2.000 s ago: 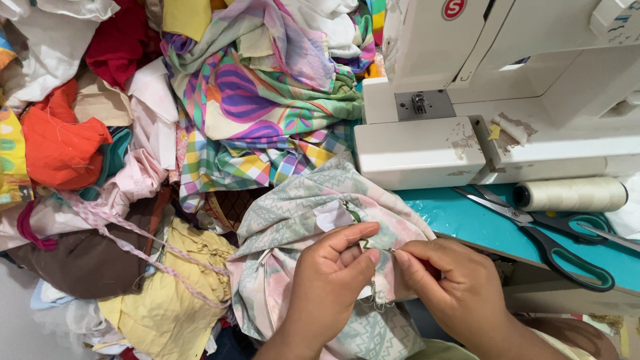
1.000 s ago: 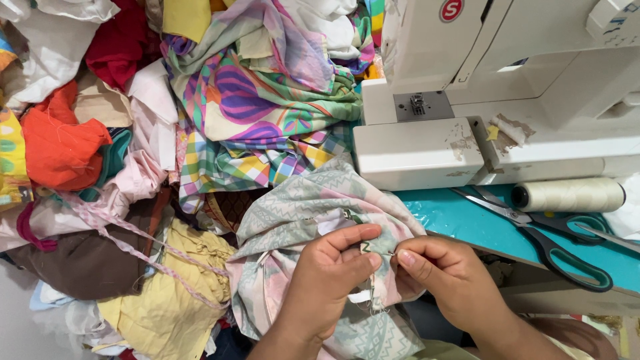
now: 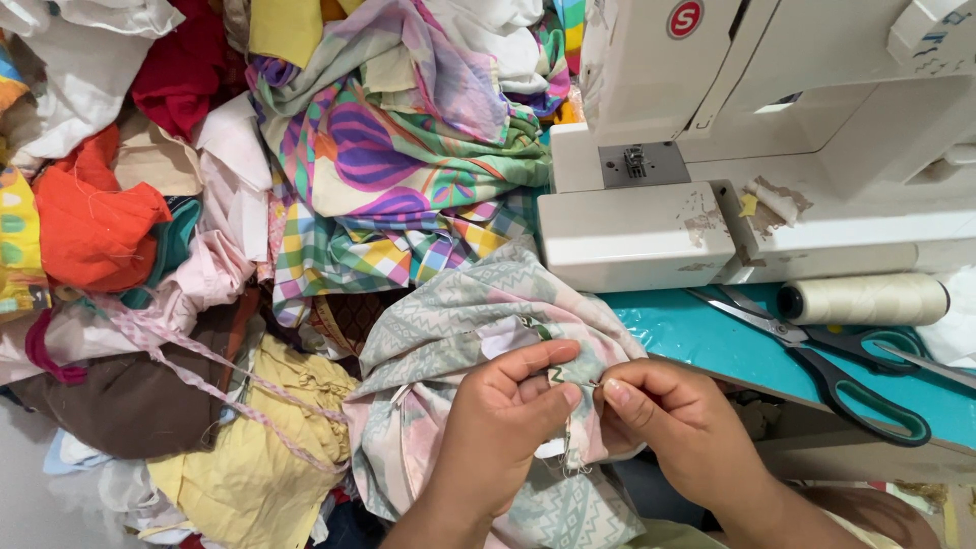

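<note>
A pink, white and grey-green zigzag-patterned cloth (image 3: 473,305) lies bunched in front of me, with a white patch (image 3: 507,339) near its middle. My left hand (image 3: 515,419) pinches a frayed edge of this cloth between thumb and forefinger. Just to its right, my right hand (image 3: 663,419) holds a small, thin dark thing at its fingertips against the cloth; it looks like a needle or pin, but is too small to tell. Loose threads hang from the frayed edge below the fingers. The other fingers of my right hand are partly hidden behind the thumb.
Heaped fabrics, with a yellow cloth (image 3: 252,450) and a checked cloth (image 3: 328,263), fill the left and back. A white sewing machine (image 3: 633,236) stands at the right on a teal-covered table (image 3: 663,320). Black-handled scissors (image 3: 820,374) and a cream thread spool (image 3: 869,299) lie before it.
My right hand has shifted slightly beside the pinched edge, its fingertips staying near the cloth. My left hand keeps its pinch at nearly the same spot.
</note>
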